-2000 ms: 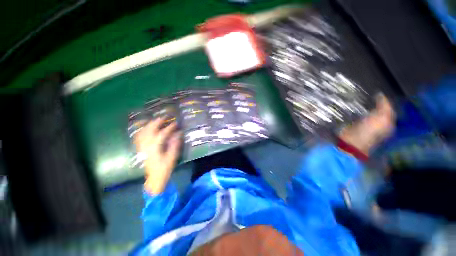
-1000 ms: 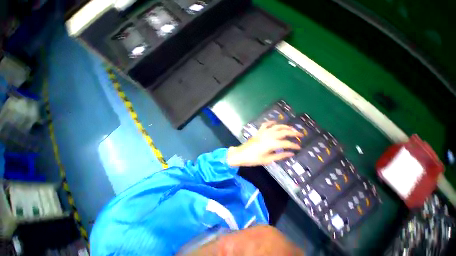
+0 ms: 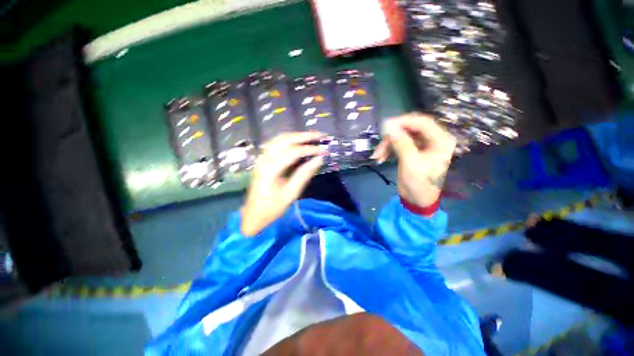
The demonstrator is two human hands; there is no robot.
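Observation:
Several black phone housings lie side by side in a row on the green bench. They carry white and orange-yellow marks. My left hand is over the lower ends of the middle housings, its fingers bent around the near edge; whether it grips one is unclear. My right hand is just right of the rightmost housing, thumb and fingertips close together. A small dark bit seems to show at its fingertips, but it is too blurred to name. A glittering heap of loose components lies at the upper right.
A red parts bin with white contents stands beyond the housings. The heap lies in a black tray. A long black housing tray is at the left. A pale rail runs behind. A person's dark-clothed legs show at the lower right.
The view has swung from the left-hand trays back to the bench. My right hand has come into view beside the housings. My left hand has shifted from the leftmost housings towards the middle ones.

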